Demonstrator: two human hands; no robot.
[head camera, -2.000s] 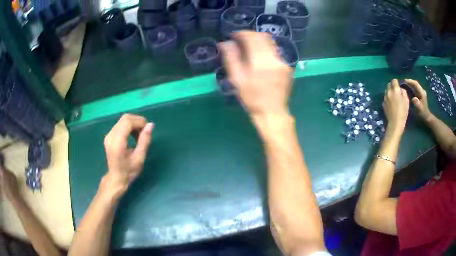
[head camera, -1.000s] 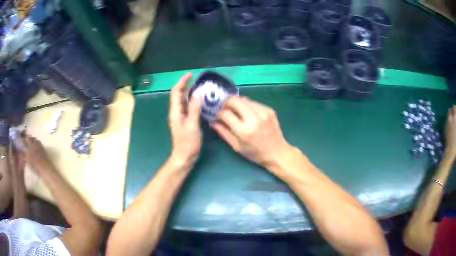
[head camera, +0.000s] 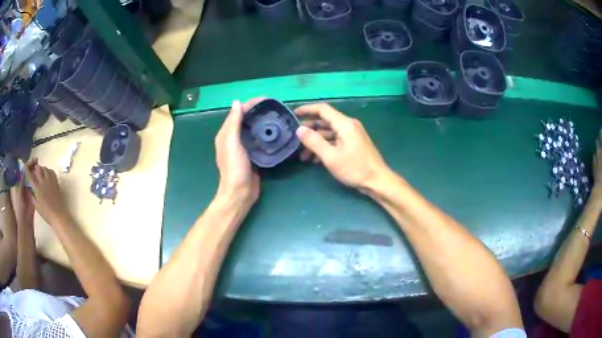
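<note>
A dark grey plastic housing (head camera: 269, 133), a rounded-square cup with a round post in its middle, is held above the green bench with its open side facing me. My left hand (head camera: 236, 150) grips its left side, with the thumb along the wall and the fingers behind it. My right hand (head camera: 343, 145) holds its right edge between the thumb on the rim and the fingers at the outer wall. The undersides of the housing and some fingertips are hidden.
More housings (head camera: 430, 88) stand single and stacked at the back right of the bench (head camera: 317, 198). Small silver-white pieces (head camera: 563, 158) lie at the right. A pale table (head camera: 142, 218) at left bears housing stacks (head camera: 99, 79). Other people's arms (head camera: 66, 228) show at both sides.
Two seconds ago my left hand was empty and my right hand reached toward the back housings. Since one second ago, both hands stay on the housing, and its inside now shows dark, without the bright glare.
</note>
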